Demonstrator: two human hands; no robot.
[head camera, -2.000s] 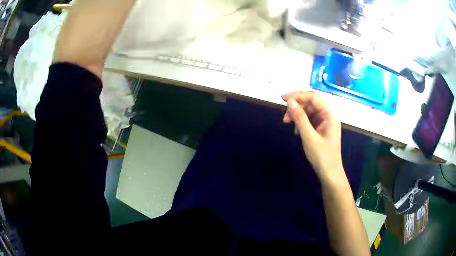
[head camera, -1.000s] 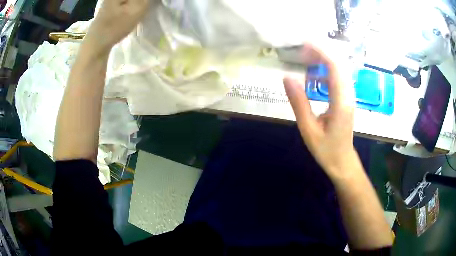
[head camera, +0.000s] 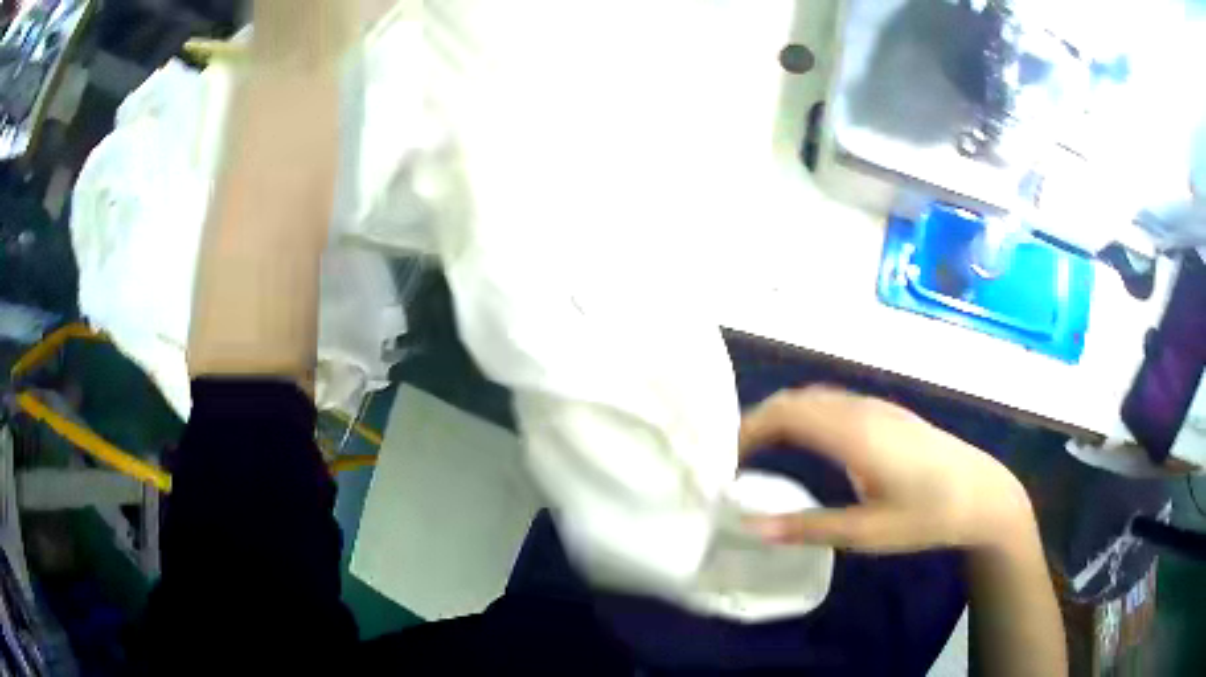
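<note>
A white garment or fabric piece (head camera: 582, 304) lies over the white table and hangs over its front edge onto the dark lap. My right hand (head camera: 860, 476) pinches the lower end of this cloth between thumb and fingers, over the lap. My left forearm (head camera: 265, 225) reaches up at the upper left, beside the cloth. My left hand is cut off by the top edge of the picture, so its grip does not show. Much of the cloth is overexposed.
The shiny sewing machine (head camera: 926, 99) stands at the upper right, with a blue plate (head camera: 992, 280) below it. A smartphone (head camera: 1170, 364) is at the right edge. More white cloth (head camera: 139, 225) heaps at left above a yellow-framed cart (head camera: 93, 437). A pale board (head camera: 443, 509) lies under the table.
The white fabric has come down over the table edge onto the lap. My right hand has moved down from the table and taken hold of its end. My left hand has gone out at the top.
</note>
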